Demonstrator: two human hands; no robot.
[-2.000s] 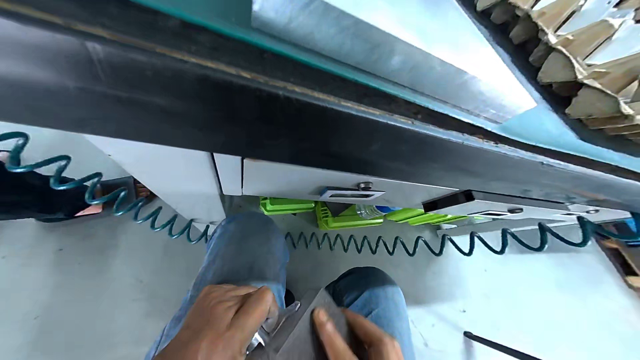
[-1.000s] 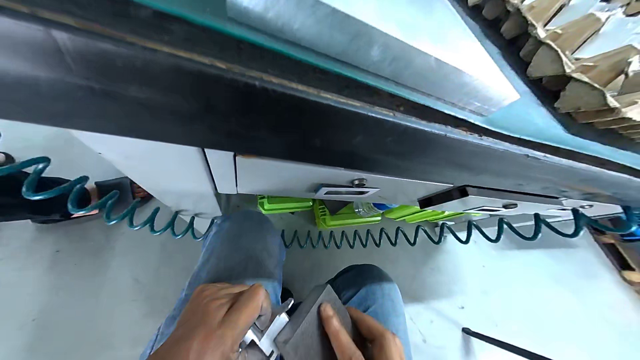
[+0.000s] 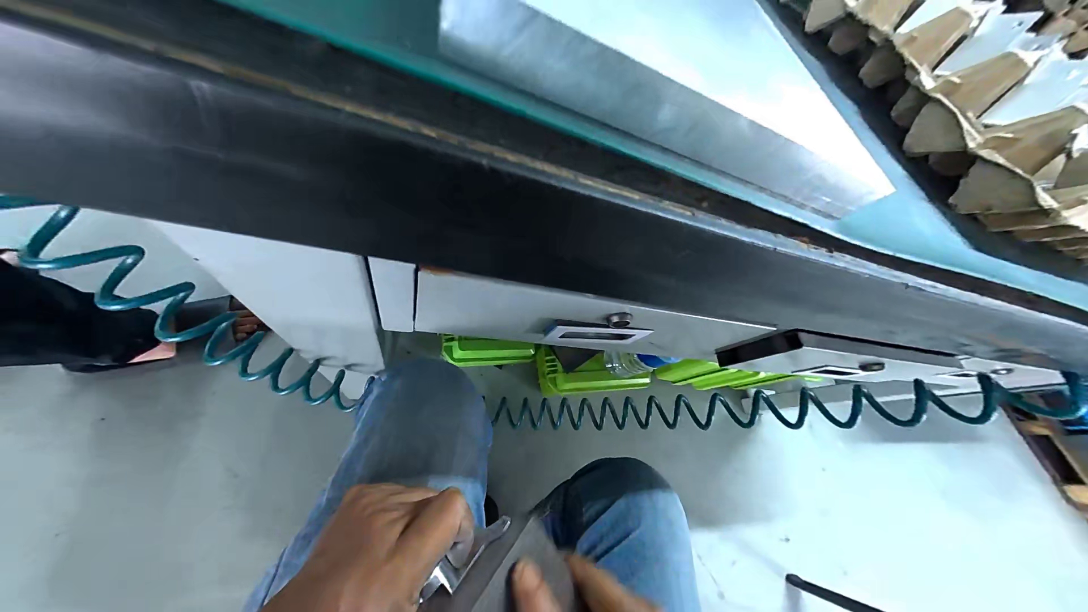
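Note:
Low in the head view, my left hand [image 3: 382, 544] grips a shiny metal part [image 3: 463, 552] with a rounded, hooked tip, held above my left thigh. Beside it, my right hand [image 3: 578, 586] holds a flat grey sheet or block [image 3: 527, 561], its fingers pressed on the face. The grey piece lies against the metal part, between my knees. Its material cannot be told, and the lower ends of both pieces are cut off by the frame.
A workbench edge [image 3: 510, 229] crosses above my knees, carrying a metal plate [image 3: 680, 93] and cardboard trays [image 3: 1003, 127]. Below run drawers [image 3: 510, 319], green plastic bins [image 3: 586, 378] and a coiled green air hose [image 3: 646, 412]. Another person's leg [image 3: 68, 319] is at left. A black rod [image 3: 829, 592] lies lower right.
Both hands stay over my lap with the same pieces. The metal part, more exposed one second ago, is now partly covered by the grey piece and my left hand.

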